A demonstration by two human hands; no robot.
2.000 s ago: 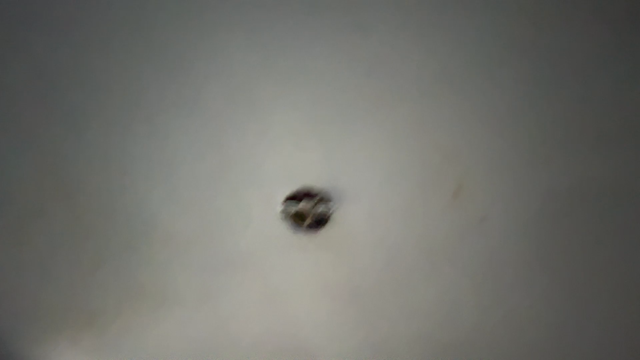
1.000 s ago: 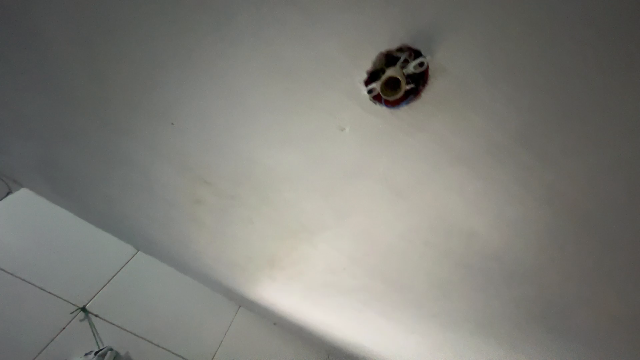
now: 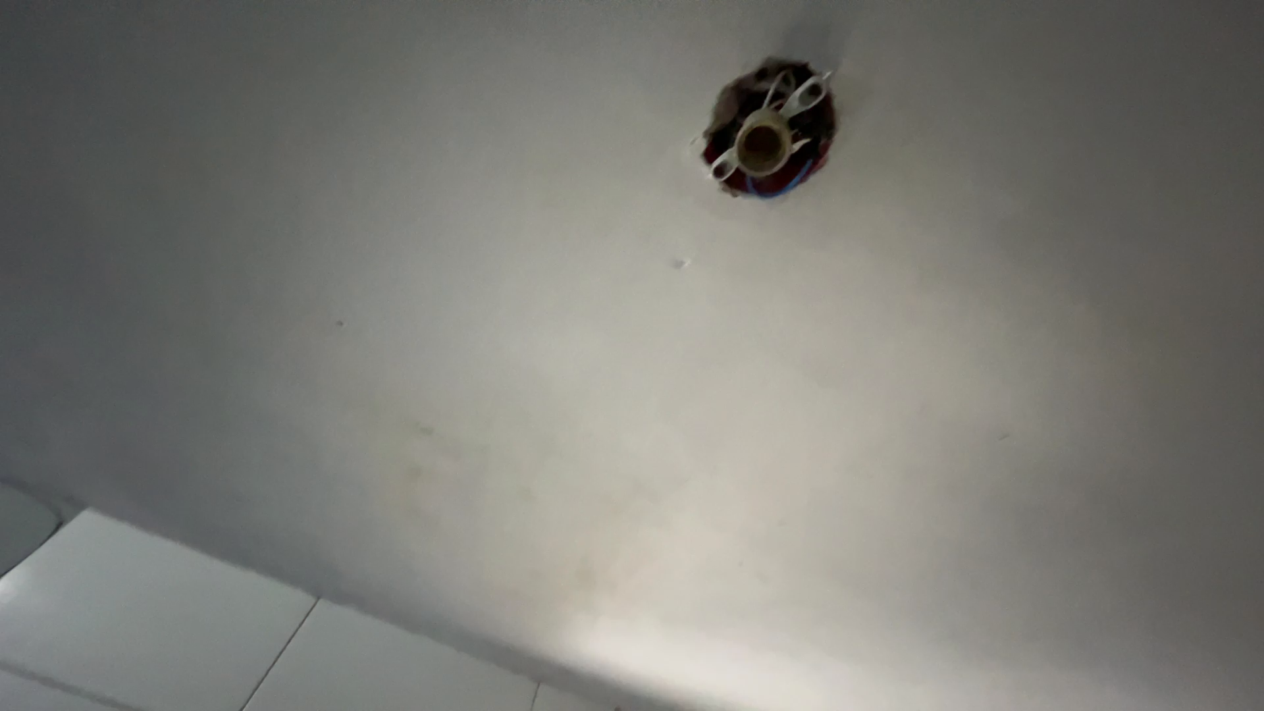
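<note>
Neither my left hand nor my right hand shows in the head view. A pale plastic lamp socket (image 3: pixel 763 144) with a round opening and looped side lugs sits in a rough-edged round hole in a plain, light ceiling (image 3: pixel 553 375). Dark space, some red material and a blue wire (image 3: pixel 780 188) show around the socket inside the hole. What holds the socket in place cannot be seen.
White wall tiles (image 3: pixel 148 612) with dark joints meet the ceiling along a slanting edge at the lower left. A rounded pale shape (image 3: pixel 22 525) lies at the far left edge. Bright light falls on the ceiling at the bottom.
The view has shifted, so the tiled wall, not seen two seconds ago, now shows at the lower left. The socket and its hole are sharper than they were then.
</note>
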